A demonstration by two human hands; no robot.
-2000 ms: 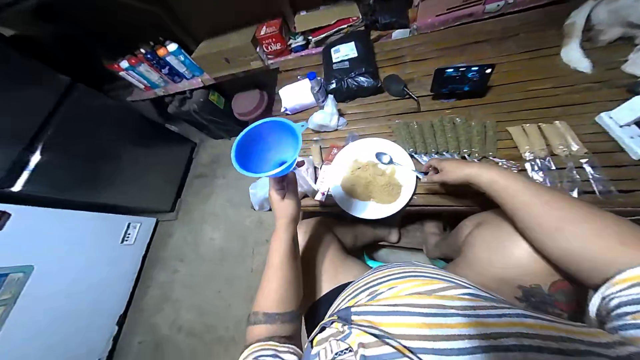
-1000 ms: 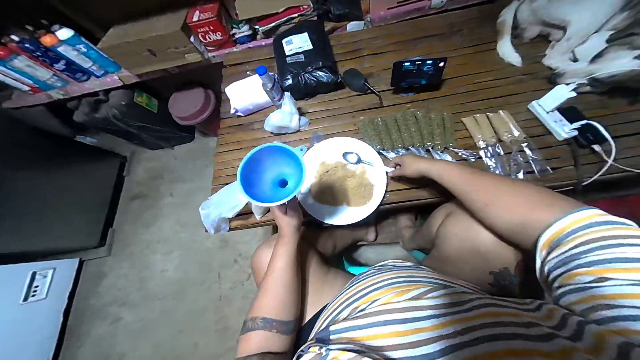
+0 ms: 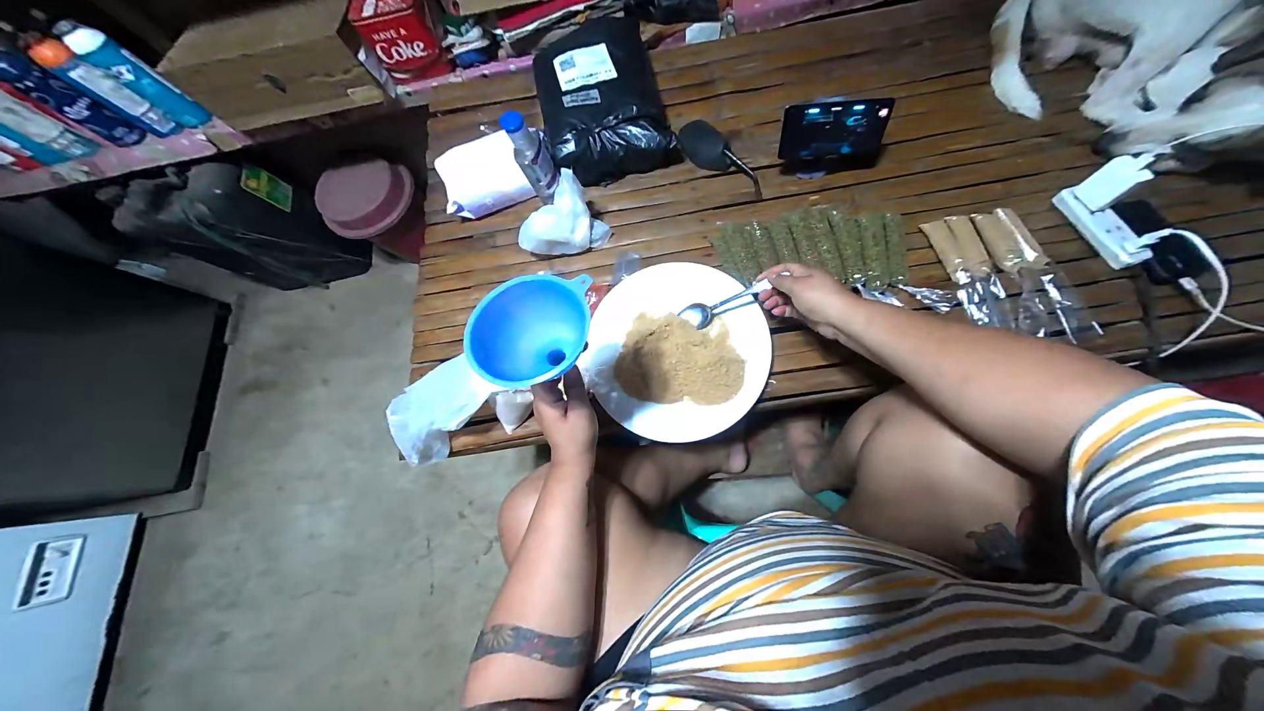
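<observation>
My left hand point(image 3: 567, 420) grips a blue plastic funnel point(image 3: 523, 331) from below, its wide mouth facing up, at the left edge of a white plate point(image 3: 681, 425). Tan powder point(image 3: 681, 363) lies heaped on the plate. In my right hand point(image 3: 805, 296) is the handle of a metal spoon point(image 3: 697, 315), whose bowl rests over the powder's upper edge. Behind the right hand lies a row of clear packets of green dried flakes point(image 3: 812, 242). Several packets of tan powder point(image 3: 963, 247) lie further right. The funnel's spout is hidden.
On the slatted wooden table point(image 3: 691, 212) are a black plastic parcel point(image 3: 604, 99), a bottle with a blue cap point(image 3: 531, 158), a knotted white bag point(image 3: 563, 222), a phone-like screen point(image 3: 835, 133) and a power strip point(image 3: 1101, 217) with cables. A dog-like animal point(image 3: 1136, 59) lies at the back right.
The view has shifted. The funnel, upright in my left hand throughout, was higher above the table's left side two seconds ago and is now lower beside the plate. My right hand stays on the spoon.
</observation>
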